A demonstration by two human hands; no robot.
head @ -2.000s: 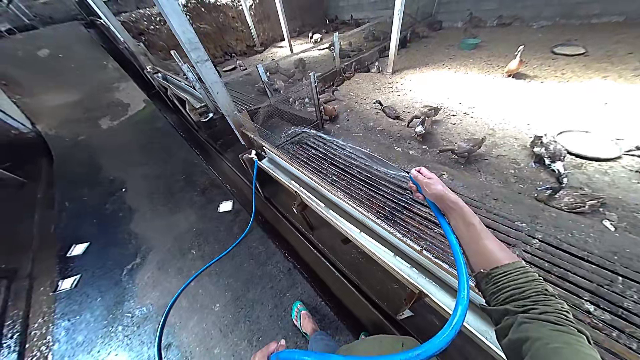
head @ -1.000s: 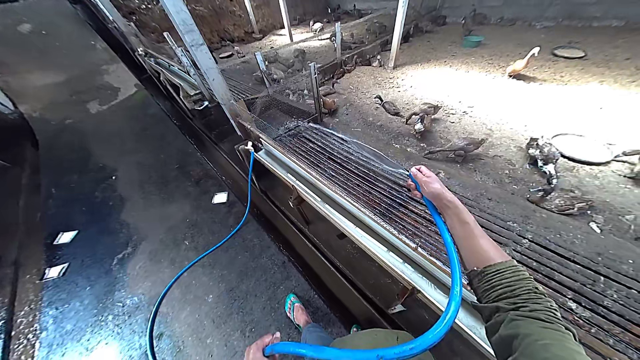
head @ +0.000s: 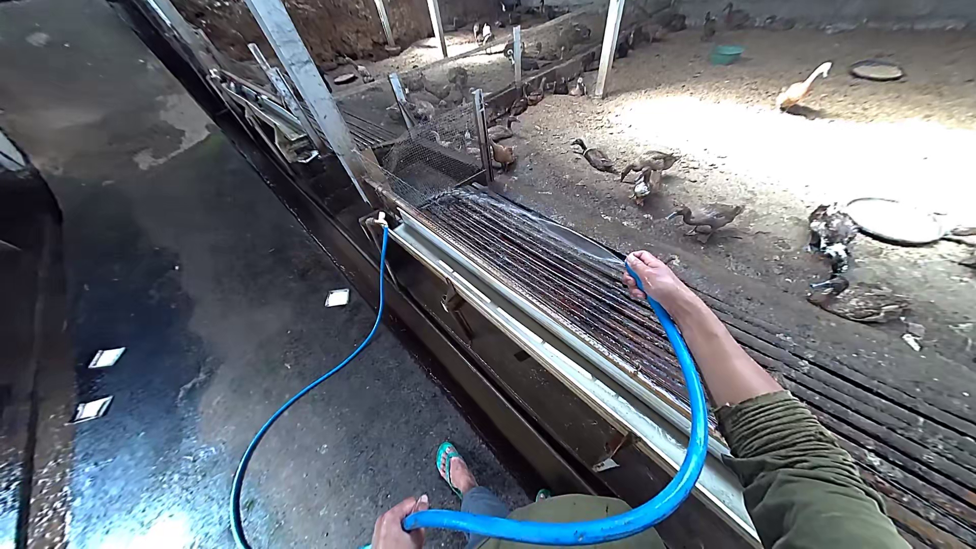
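My right hand (head: 650,276) grips the end of a blue hose (head: 690,396) above a slatted floor (head: 549,267). Water sprays from the hose end toward the far left part of the slats, near a wire mesh panel (head: 435,156). At the bottom edge my left hand (head: 400,524) is closed around a lower stretch of the same hose. The hose loops across the wet concrete floor (head: 252,297) and runs up to a tap (head: 380,220) beside the long pale trough (head: 534,328). The trough lies along the near edge of the slats.
Several ducks (head: 707,219) stand or rest on the dirt ground beyond the slats, near a round pan (head: 894,221) and a green basin (head: 725,54). Pale posts (head: 305,91) rise along the pen's edge. A dark gutter (head: 488,404) separates the walkway from the trough.
The orange-brown duck at the upper right has lowered its body and stretched its neck forward. Both hands keep their hold on the hose, and water keeps spraying over the slats.
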